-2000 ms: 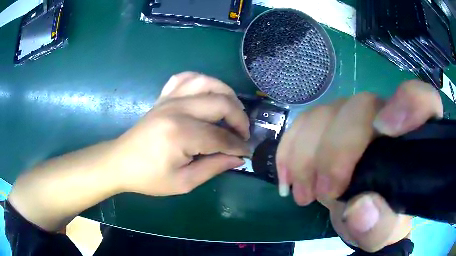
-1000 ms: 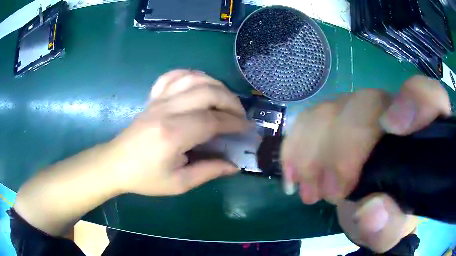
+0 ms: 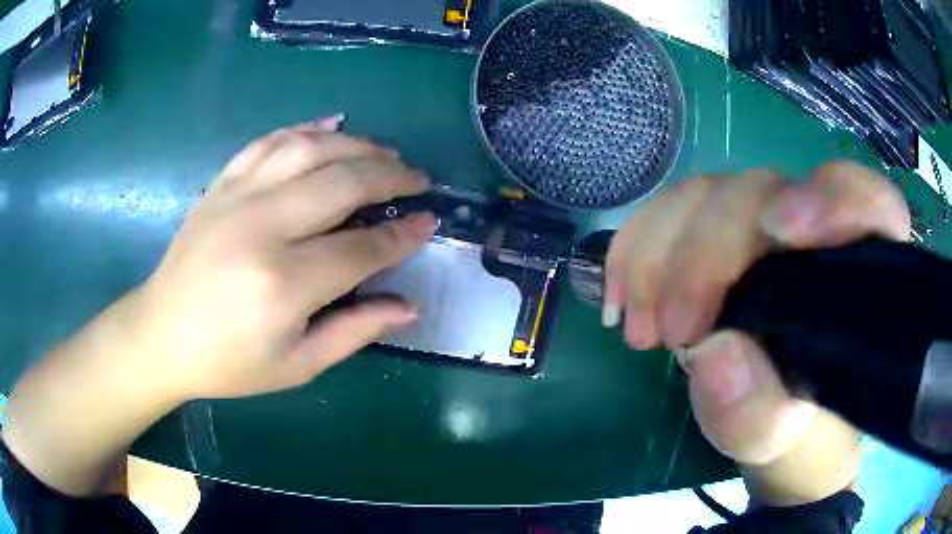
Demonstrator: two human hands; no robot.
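A display assembly (image 3: 459,297) lies on the worktop, black frame with a silver-white back panel and an orange flex cable (image 3: 530,323) at its right side. My left hand (image 3: 282,261) lies over its left part, fingertips and thumb on the frame and panel. My right hand (image 3: 731,271) is wrapped around a thick black electric screwdriver (image 3: 856,323), its nose (image 3: 590,266) pointing left at the assembly's upper right corner. The driver bit cannot be made out. The round screw tray (image 3: 580,104) stands just behind the assembly, its upper left part covered with dark screws.
Stacked display assemblies (image 3: 835,63) stand at the back right. Another assembly (image 3: 365,21) lies at the top centre and one (image 3: 47,78) at the far left. The green worktop's (image 3: 459,448) curved front edge runs along the bottom, with a black cable (image 3: 716,506) beyond it.
My left hand has moved left, uncovering more of the panel. The screwdriver's nose has moved from over the panel up and right to the assembly's upper right corner.
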